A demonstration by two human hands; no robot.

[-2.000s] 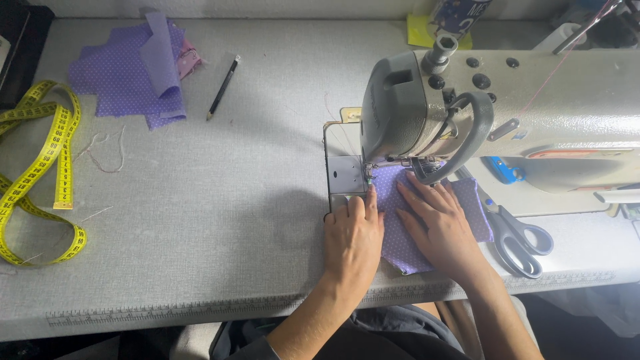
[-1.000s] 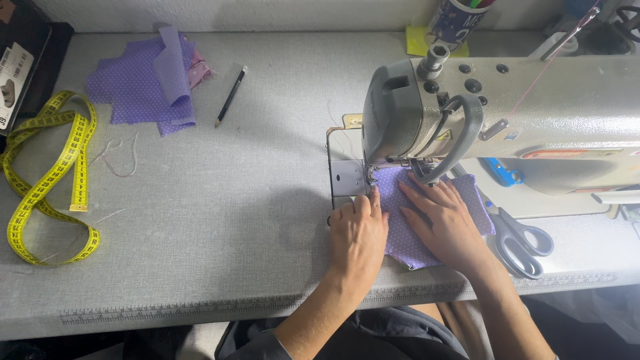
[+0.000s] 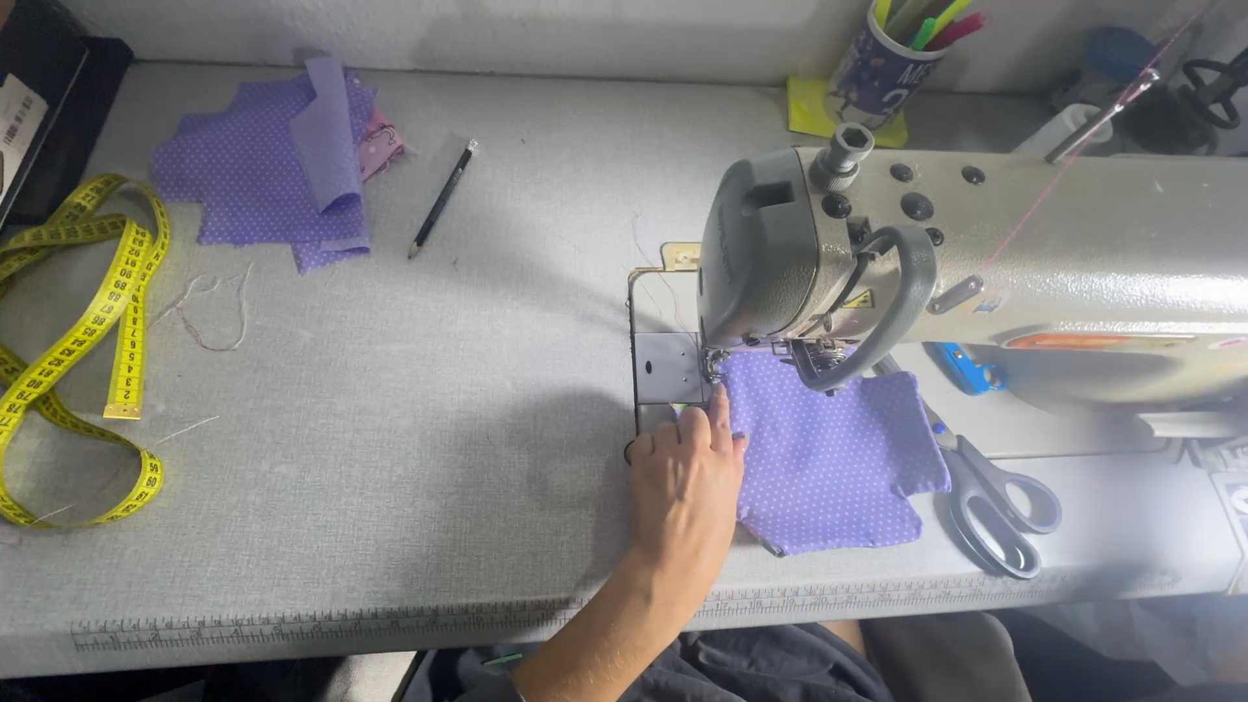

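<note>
Purple fabric with white dots (image 3: 824, 448) lies under the head of a sewing machine (image 3: 1053, 244), its left edge at the presser foot (image 3: 715, 367). My left hand (image 3: 687, 478) rests at that left edge, index finger stretched up close to the foot, the other fingers curled; whether it pinches the cloth I cannot tell. My right hand is out of the picture. Grey-handled scissors (image 3: 994, 517) lie just right of the fabric, their blades partly hidden behind it. The metal needle plate (image 3: 668, 369) shows left of the foot.
Another purple dotted fabric piece (image 3: 253, 156) lies at the back left, near a black pencil (image 3: 444, 200). A yellow tape measure (image 3: 83, 322) curls at the far left. A cup of markers (image 3: 882, 73) stands behind the machine; a blue tool (image 3: 965, 369) lies beneath its arm.
My right hand, which lay on the purple fabric in both earlier frames, has left the view. My left hand remains beside the presser foot.
</note>
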